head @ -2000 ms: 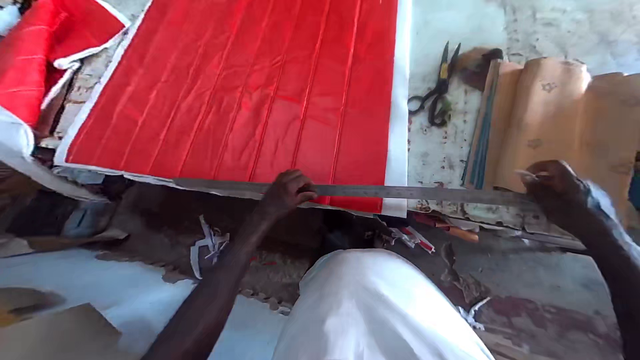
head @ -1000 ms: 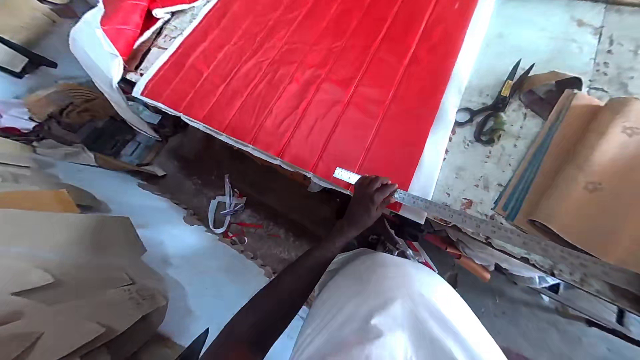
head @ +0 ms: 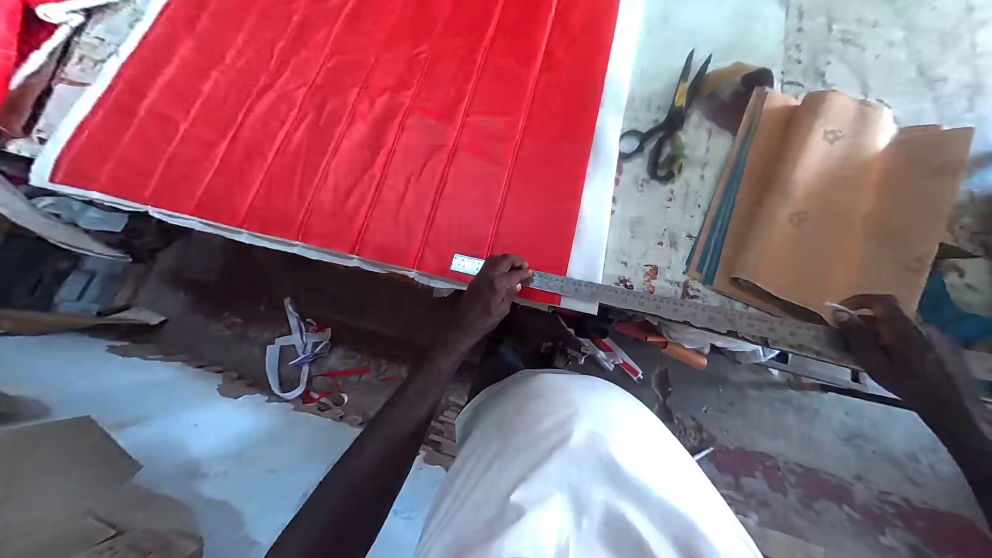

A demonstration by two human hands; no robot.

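A long metal ruler [head: 643, 301] lies across the lower right corner of a red quilted sheet with white edging [head: 372, 147] and runs right along the table's front edge. My left hand [head: 496, 288] grips it close to its left end, over the red material. At the ruler's right part is my right hand [head: 880, 329], its fingers closed around that end, with a small white piece showing between them. The hand is partly blurred.
Black-handled scissors [head: 668, 128] lie on the worn table [head: 659, 225], beside a stack of folded brown sheets [head: 829, 201]. Scraps of white and red trim [head: 298, 353] are on the floor. Red material [head: 15, 46] is bunched at the far left.
Two seconds ago the ruler reached farther left along the red sheet's front edge; its left end now sits close to my left hand. My right hand, out of view one second ago, is visible again.
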